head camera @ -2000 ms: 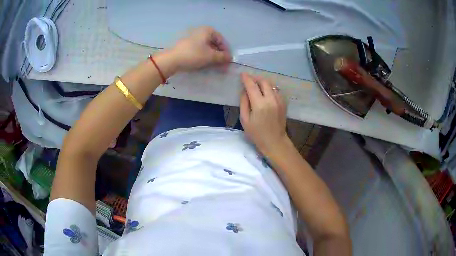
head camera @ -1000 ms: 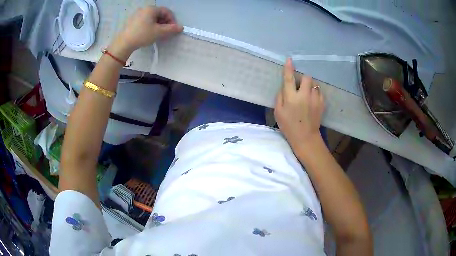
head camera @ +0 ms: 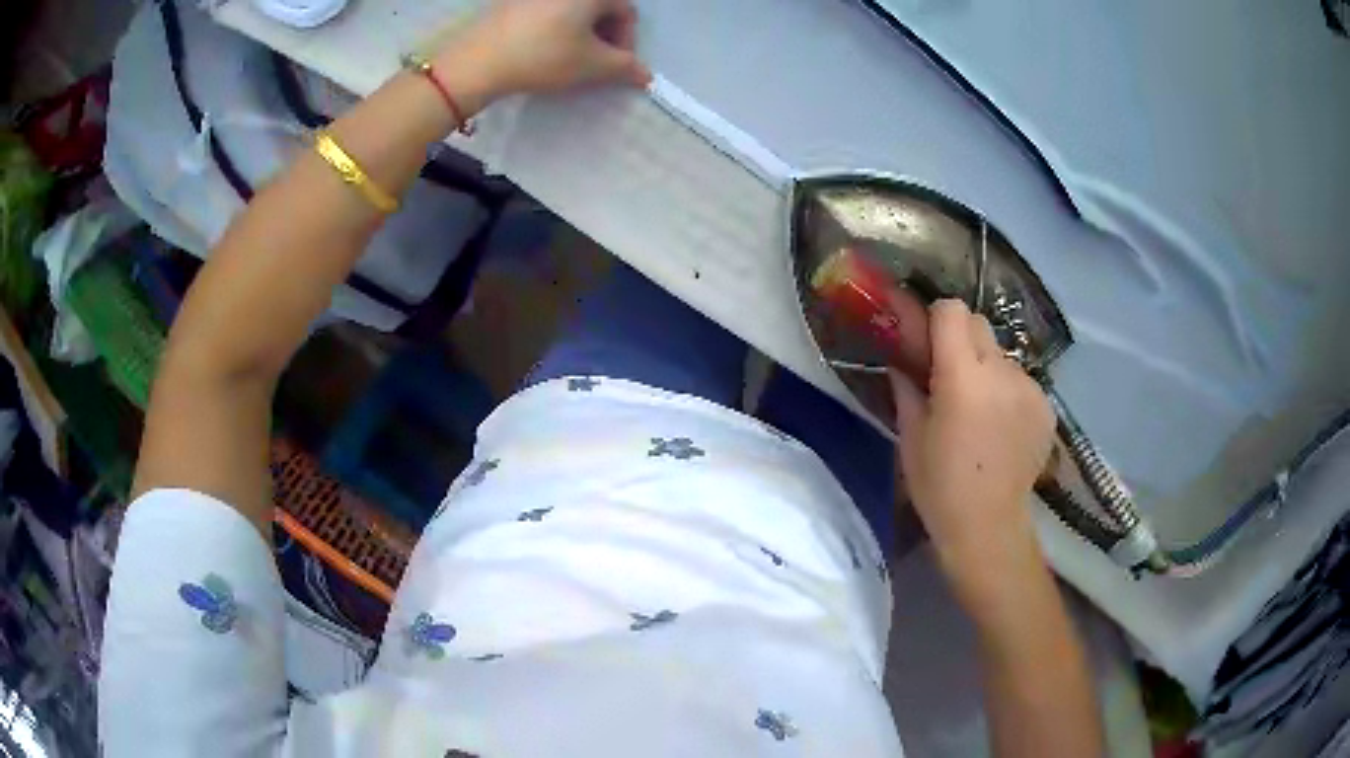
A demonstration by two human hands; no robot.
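My right hand (head camera: 980, 419) is closed around the red-brown handle of the steam iron (head camera: 896, 222), whose metal body lies on the pale grey-blue panel (head camera: 829, 89) near the table's front edge. The iron's pointed tip covers the right end of the white stay tape (head camera: 721, 131). The tape runs along the panel's near edge from the iron up to my left hand (head camera: 555, 45). My left hand pinches the tape's left end between thumb and fingers. The panel under the iron is hidden.
The padded table (head camera: 592, 178) slants down to the right. The tape roll (head camera: 301, 9) is cut off at the top left. Pale panels with dark stripes (head camera: 407, 245) hang below the left edge. The steam hose (head camera: 1251, 511) trails right. An orange basket (head camera: 333, 511) and dark-striped cloth (head camera: 1295, 637) are lower down.
My right hand has left the tape and taken the iron's handle. The iron has moved left onto the tape. My left hand still holds the tape's end. The whole view has turned and shifted.
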